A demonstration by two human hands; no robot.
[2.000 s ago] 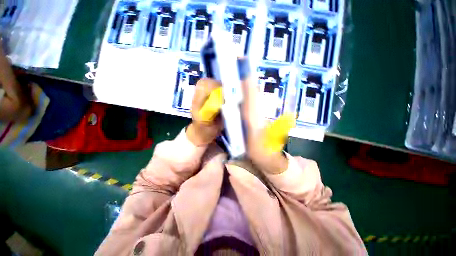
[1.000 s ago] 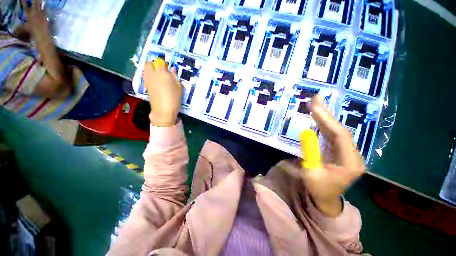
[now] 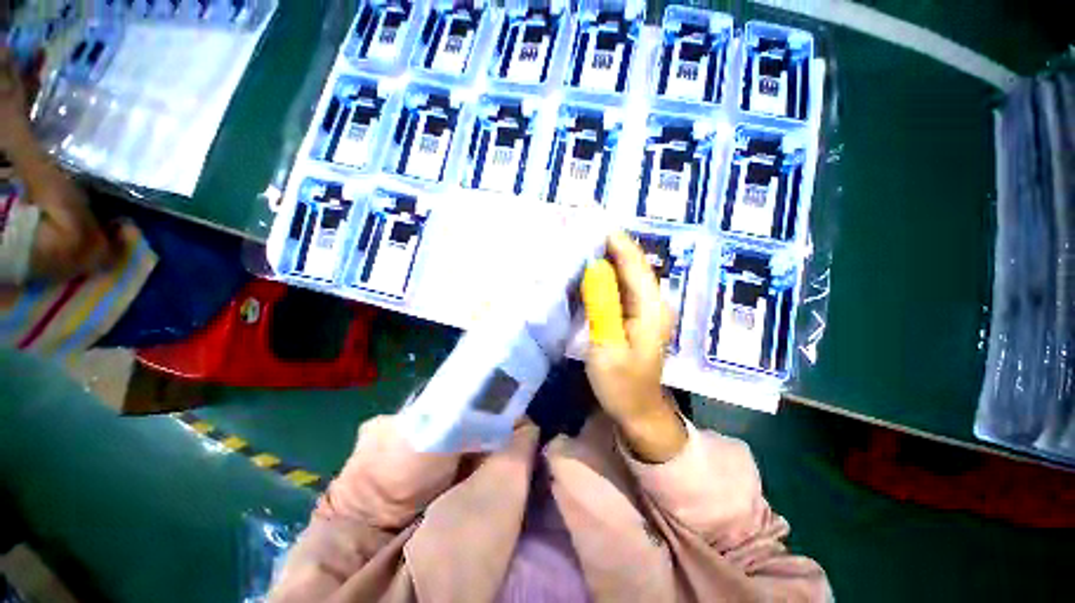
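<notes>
A clear bluish blister tray (image 3: 274, 253) holds rows of display modules (image 3: 749, 312), black flex and pale code labels up. The third and fourth pockets of the near row look white, partly covered. A blurred whitish display module (image 3: 472, 383) is tilted in the air over the tray's near edge; whether it is one piece or two is unclear. My right hand (image 3: 631, 336), with a yellow finger cot, grips at its upper end. My left hand is hidden behind the module; only its pink sleeve shows.
Another tray (image 3: 177, 130) with a white sheet lies on the green bench at the left, beside a person's arm (image 3: 59, 236) and striped shirt. Grey translucent trays (image 3: 1031, 271) stand at the right. A red stool (image 3: 265, 336) is below the bench.
A second ago both hands were apart over the tray and the near row looked filled. Now they are together at a raised module, and two near-row pockets look white. The view has shifted.
</notes>
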